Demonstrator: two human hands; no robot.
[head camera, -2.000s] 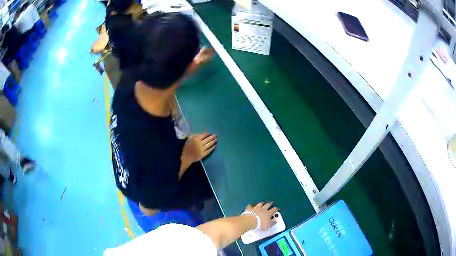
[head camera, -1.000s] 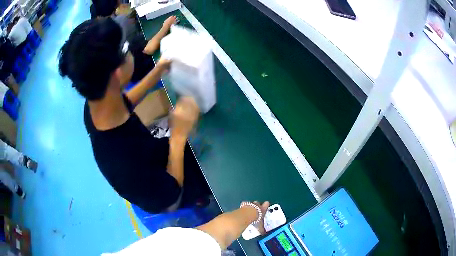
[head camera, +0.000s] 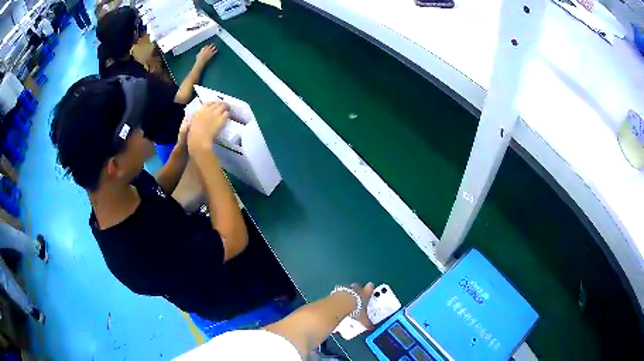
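My left hand (head camera: 365, 304), with a beaded bracelet at the wrist, lies across the middle of a white smartphone (head camera: 383, 302), lens side up on the dark green side table (head camera: 311, 247). I cannot tell whether its fingers grip the phone. My right hand is not in view. Right of the phone stands the blue counting scale with nothing on its weighing platform (head camera: 473, 310); its scale display (head camera: 399, 338) looks dark. A seated co-worker in black holds a white retail box (head camera: 258, 155) upright on the table, its top flap open.
A white metal post (head camera: 480, 155) rises behind the scale, beside the green conveyor belt (head camera: 395, 134). Another co-worker (head camera: 127, 49) sits further up near white boxes (head camera: 176, 25). A white shelf (head camera: 565, 92) holds a dark phone (head camera: 434, 3) and papers.
The co-worker has drawn the white box nearer and turned it, and its open top now shows. The view has shifted. My left hand stays at the phone. The display's green numbers no longer show.
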